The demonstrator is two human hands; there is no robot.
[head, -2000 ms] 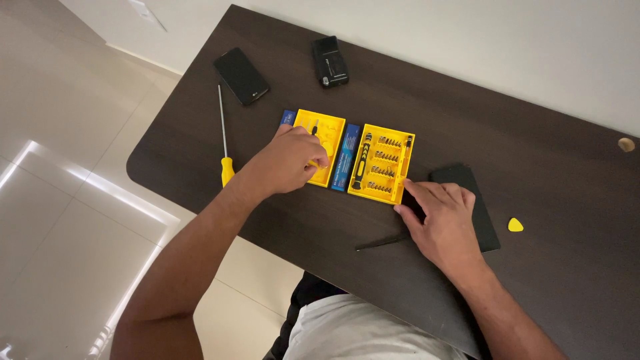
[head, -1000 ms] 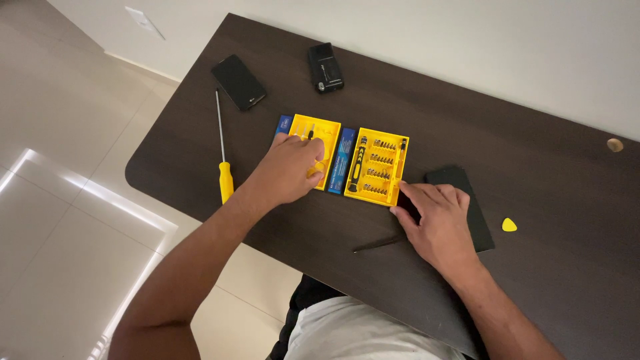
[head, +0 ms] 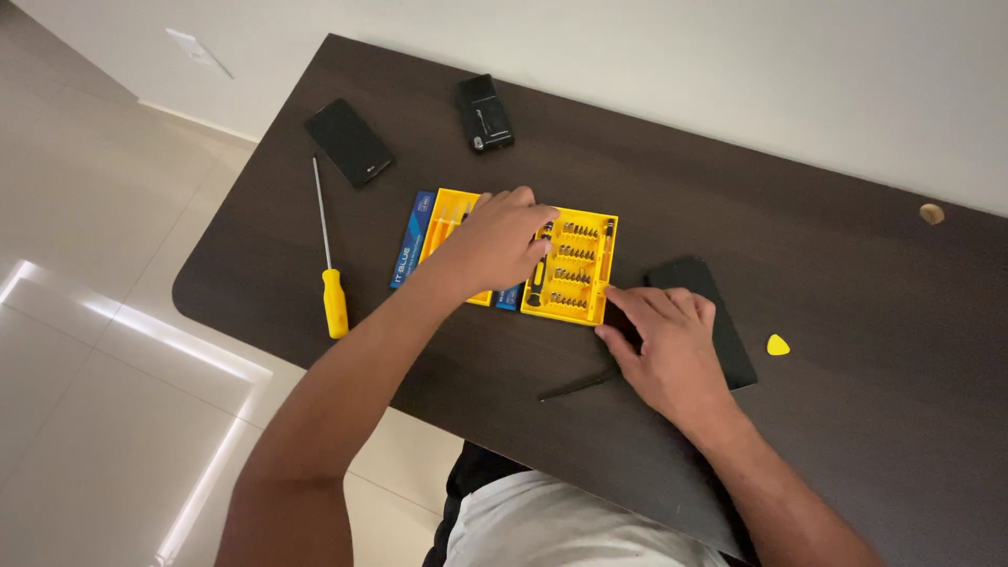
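A yellow plastic tool case lies unfolded on the dark desk. Its right half (head: 592,313) holds rows of small screwdriver bits, a yellow and black driver handle (head: 539,272) and a thin rod. My left hand (head: 504,236) reaches over the left half (head: 450,206), its thumb and fingertips at the upper end of the driver handle; whether they grip it cannot be told. A blue printed card (head: 411,240) shows beneath the case. The thumb and index fingertip of my right hand (head: 665,339) touch the case's right edge. A slim dark tool (head: 575,387) lies just left of that hand.
A yellow-handled screwdriver (head: 334,303) lies at the left, beside a black smartphone (head: 349,142). Farther back is a black device (head: 484,114). A flat black panel (head: 709,315) is partly under my right hand, with a yellow triangular pick (head: 778,345) to its right. The desk has a round hole (head: 932,213).
My left hand has moved right, from the case's left half to the driver handle in the right half. My right hand has stayed at the case's right edge.
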